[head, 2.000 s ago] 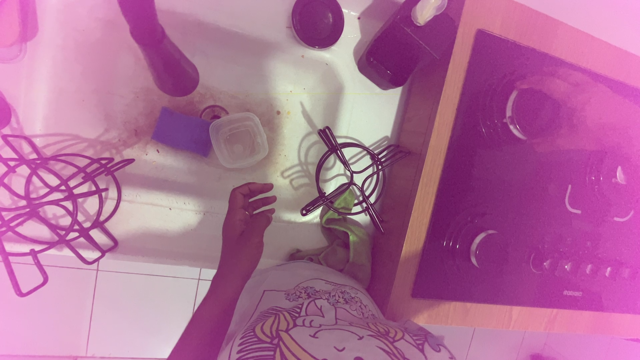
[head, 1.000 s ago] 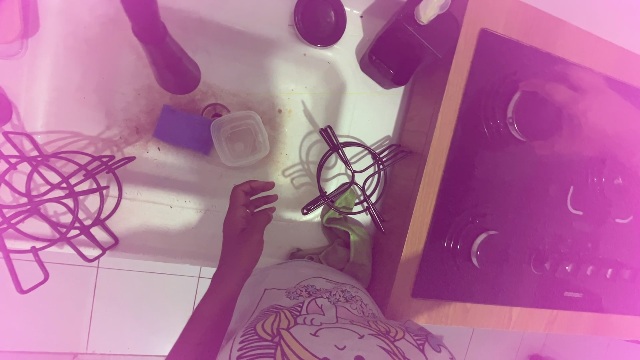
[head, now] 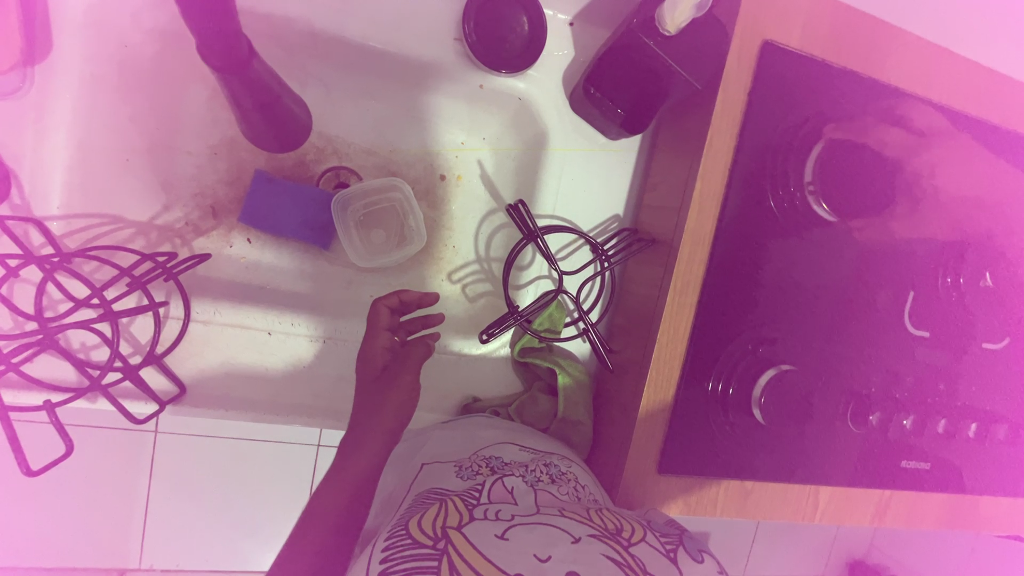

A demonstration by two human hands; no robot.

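My left hand is held over the front rim of a white sink, its fingers loosely curled and apart, with nothing in it. Just above it in the view lie a clear plastic container and a blue sponge, beside the drain. To the right of my hand, black wire pan supports stand in the sink, over the end of a green cloth that hangs at the front rim. More black wire supports lie in a pile at the left. My right hand is out of view.
A dark faucet reaches over the sink from the top. A round dark dish and a dark soap dispenser stand at the back. On the right is a black glass cooktop set in a wooden counter.
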